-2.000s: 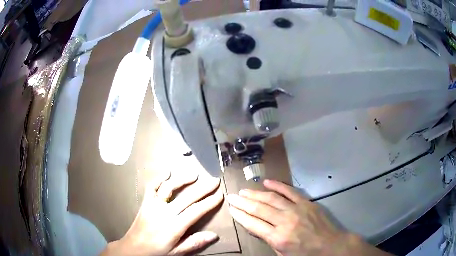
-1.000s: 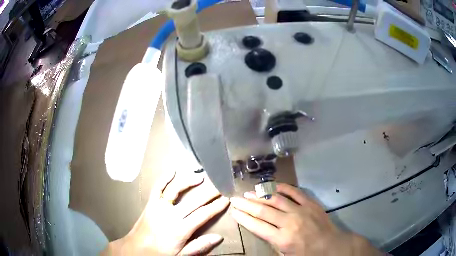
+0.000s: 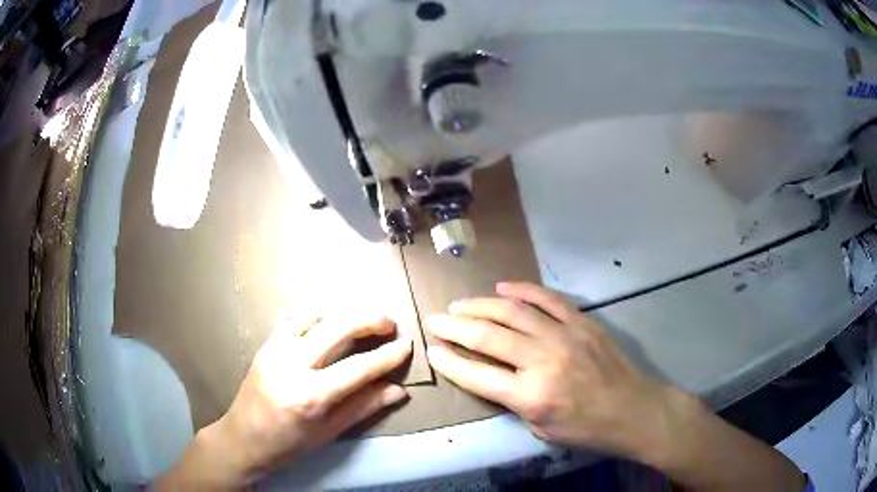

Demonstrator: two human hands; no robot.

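Note:
A brown garment panel (image 3: pixel 163 279) lies flat under the white sewing machine head (image 3: pixel 596 72). A same-colour patch pocket (image 3: pixel 406 288) lies on it, its dark edge line running from the presser foot area (image 3: pixel 396 229) down to a corner between my hands. My left hand (image 3: pixel 322 370) lies on the pocket, fingers bent, fingertips just left of that edge. My right hand (image 3: pixel 548 365) lies flat on the panel just right of the edge. Neither hand visibly grips anything. The needle point cannot be made out.
A bright oval lamp (image 3: pixel 197 125) hangs left of the machine head. Tension dials (image 3: pixel 454 106) stick out from the head. A plastic-wrapped strip (image 3: pixel 82 259) borders the table's left side. A dark seam (image 3: pixel 712 267) crosses the machine bed. Pale crumpled material (image 3: pixel 861 307) shows at the right edge.
The view has shifted, so the machine sits higher in the picture. More cloth shows between the head and my hands. The pocket corner is higher, and my left fingers are more bent.

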